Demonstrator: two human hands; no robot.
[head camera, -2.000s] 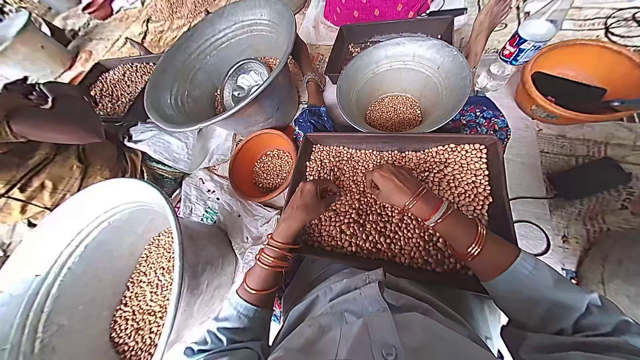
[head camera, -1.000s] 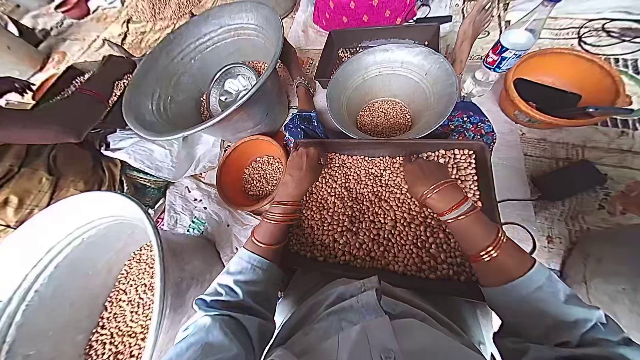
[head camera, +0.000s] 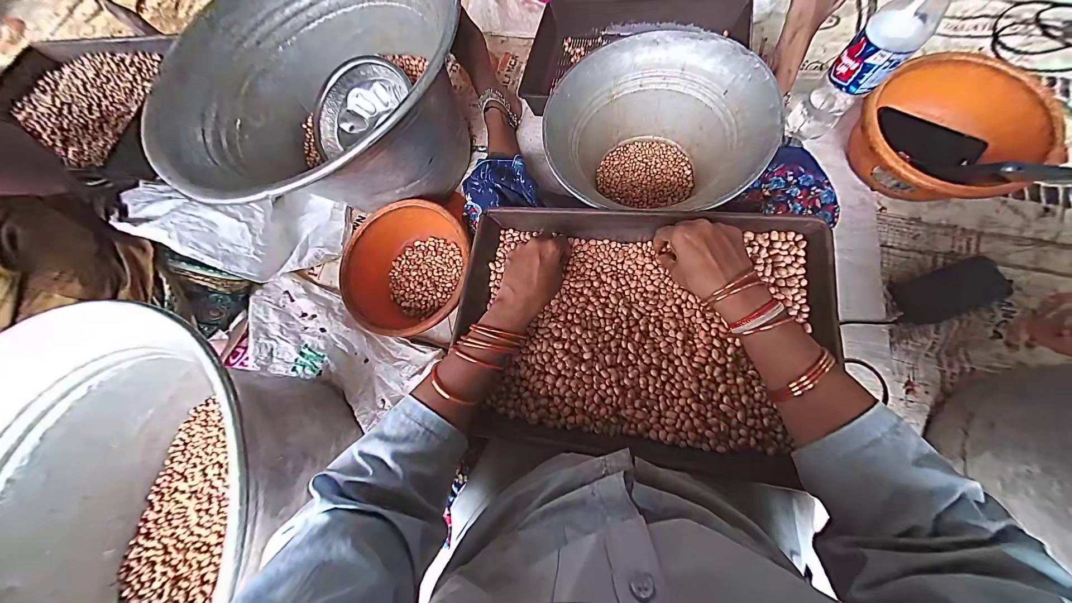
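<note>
A dark rectangular tray (head camera: 825, 276) lies across my lap, filled with a layer of round, light brown nuts (head camera: 636, 360) that look like shelled peanuts. My left hand (head camera: 536, 266) rests on the nuts near the tray's far left corner, fingers curled down. Toward the far right part of the tray, my right hand (head camera: 702, 253) is also on the nuts with its fingers bent. Whether either hand holds any nuts is hidden by the fingers. Just left of the tray stands a small orange bowl (head camera: 364, 260) with nuts inside.
A metal basin (head camera: 578, 109) with nuts stands beyond the tray. Further left is a large metal tub (head camera: 209, 109) holding a steel dish; another tub (head camera: 226, 394) is at lower left. An orange tub (head camera: 1005, 100), a plastic bottle (head camera: 879, 50) and a black object (head camera: 950, 289) lie right. Other people's limbs are close by.
Two seconds ago my hands were closer together over the nuts. They have moved apart, to the tray's far left and far right. The dark tray at far left shows differently between frames.
</note>
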